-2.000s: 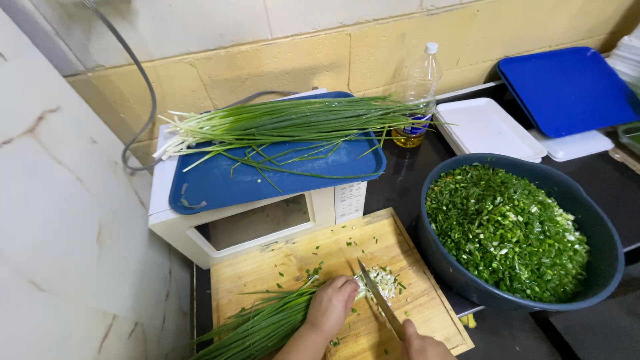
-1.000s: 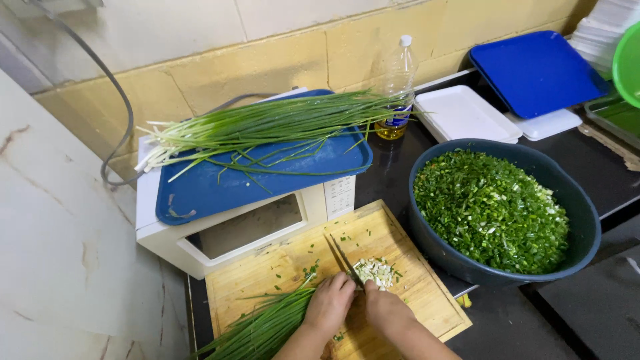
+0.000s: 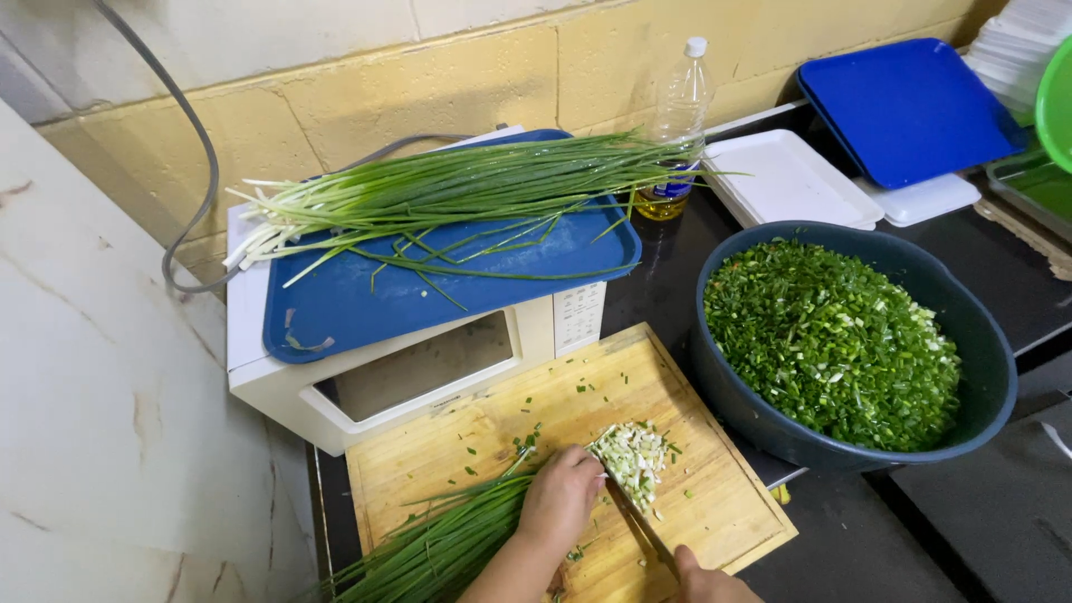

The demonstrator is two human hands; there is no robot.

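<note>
My left hand [image 3: 563, 494] presses a bunch of green onions [image 3: 444, 536] onto a wooden cutting board [image 3: 703, 469]. The knife [image 3: 638, 523] is held in my right hand [image 3: 712, 586], at the bottom edge of the view, its blade lying beside my left fingertips at the cut end of the bunch. Just right of the blade is a small pile of chopped white onion pieces [image 3: 638, 456]. A large dark blue tub [image 3: 997, 394] to the right holds a heap of chopped green onions [image 3: 829, 343].
Behind the board stands a white microwave [image 3: 536, 335], bearing a blue tray [image 3: 377, 322] with whole green onions [image 3: 469, 188]. A plastic bottle [image 3: 682, 109], white trays [image 3: 791, 176] and another blue tray [image 3: 913, 109] are along the wall.
The knife has swung from pointing up and away beside my left hand to lying along the cut end. My right hand has moved back toward the bottom edge since one second ago.
</note>
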